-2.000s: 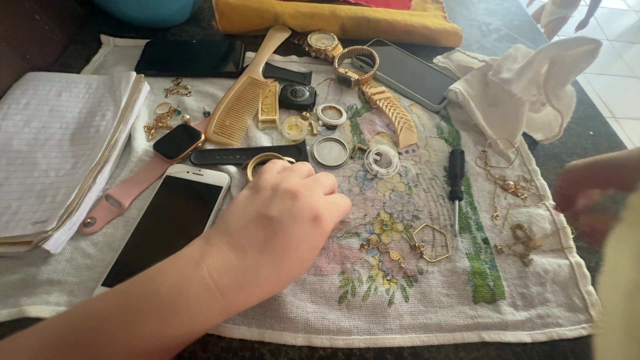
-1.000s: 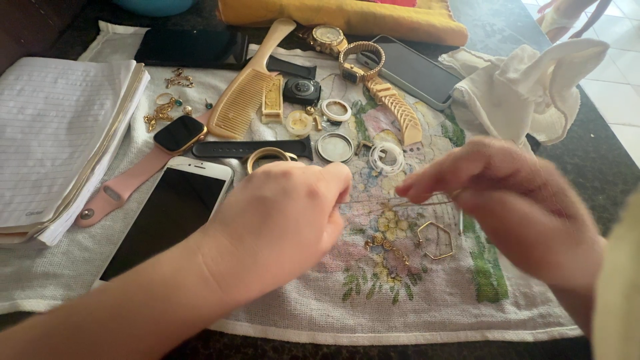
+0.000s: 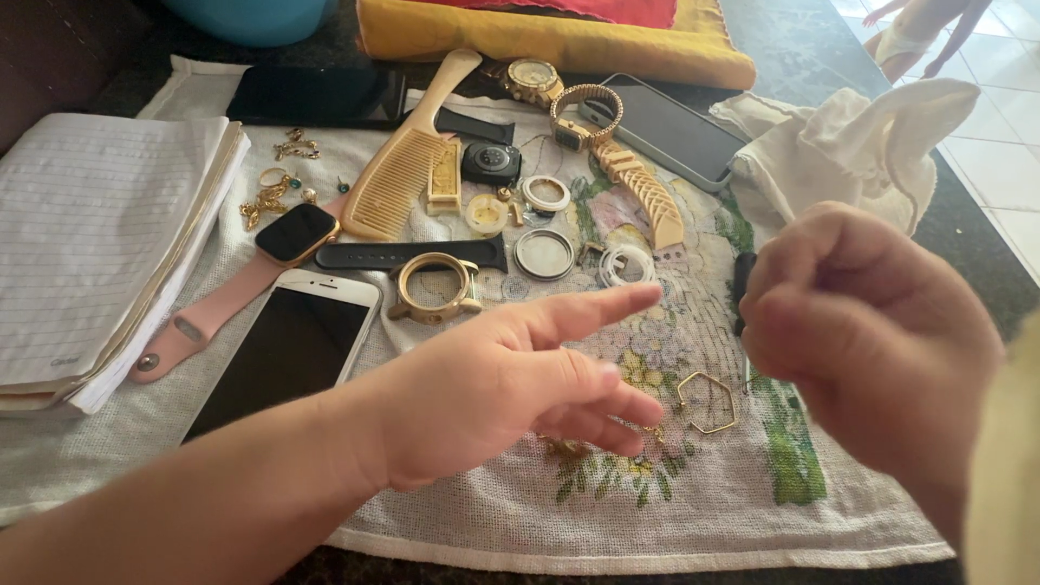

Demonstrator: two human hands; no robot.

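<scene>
My left hand [image 3: 528, 382] is over the floral cloth with its fingers apart and nothing in them. A gold-toned watch case [image 3: 433, 286] lies just beyond it, and a hexagonal gold hoop [image 3: 733, 406] lies to its right. Small gold jewellery [image 3: 569, 445] is partly hidden under its fingers. My right hand [image 3: 861, 325] is curled above the cloth's right side; whether a thin strand is pinched in it cannot be told. It partly covers a black-handled screwdriver [image 3: 741, 280]. White rings [image 3: 626, 266], a round metal watch part [image 3: 544, 253] and a gold watch bracelet [image 3: 642, 188] lie beyond my hands.
A notebook [image 3: 106, 244], a white phone [image 3: 284, 349] and a smartwatch with pink strap [image 3: 296, 236] lie left. A comb [image 3: 394, 179], watches and more phones lie further back. A crumpled cloth [image 3: 845, 154] is at right; a person [image 3: 918, 36] is beyond.
My right hand came in beside my left, with a thin strand at its fingers, and is now further right and curled. My left hand has opened, uncovering the watch case.
</scene>
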